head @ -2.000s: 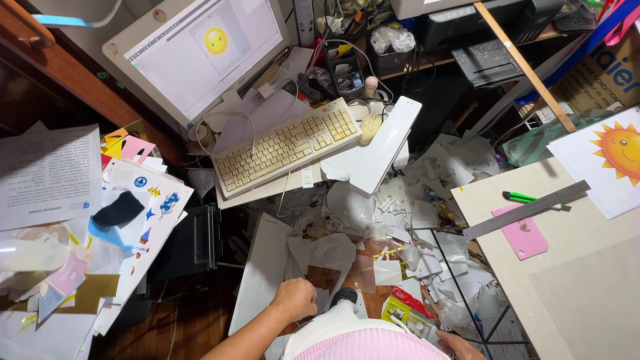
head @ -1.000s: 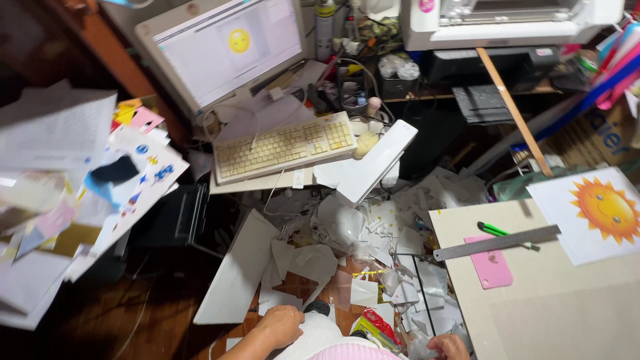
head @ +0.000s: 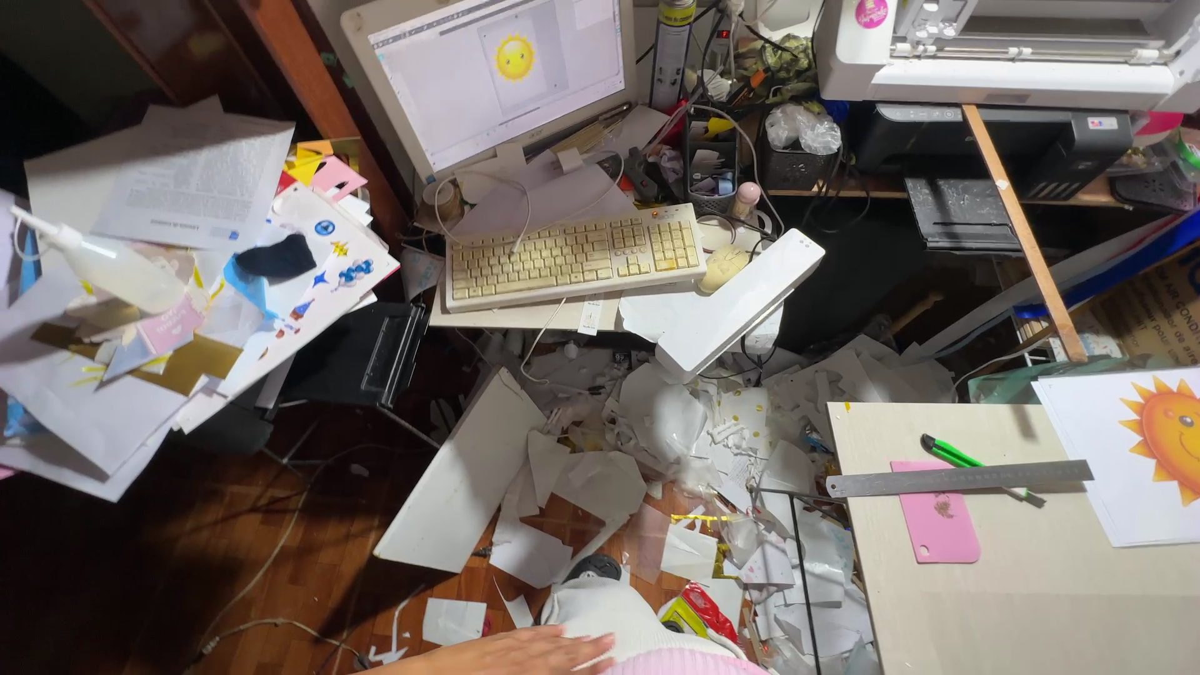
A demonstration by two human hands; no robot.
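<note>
My left hand (head: 530, 651) lies flat, fingers spread and holding nothing, on my white-clothed leg (head: 600, 609) at the bottom of the view. My right hand is out of the frame. Ahead of me are a yellowed keyboard (head: 577, 260) and a monitor (head: 525, 80) showing a smiling sun. On the pale table (head: 1022, 609) at the right, a steel ruler (head: 956, 479) lies across a green utility knife (head: 954, 454) and a pink plastic card (head: 937, 525). Beside them is a paper with a printed sun (head: 1167, 441).
Paper scraps (head: 656, 412) cover much of the floor, near a leaning white board (head: 459, 478). Papers and a squeeze bottle (head: 112, 262) crowd the left side. A white cutting machine (head: 1012, 70) stands above a black printer (head: 1003, 141); a wooden strip (head: 1022, 230) slants down in front.
My left hand has gone from loosely curled to flat on my leg. My right hand, visible at the bottom before, is now out of view. The view has shifted.
</note>
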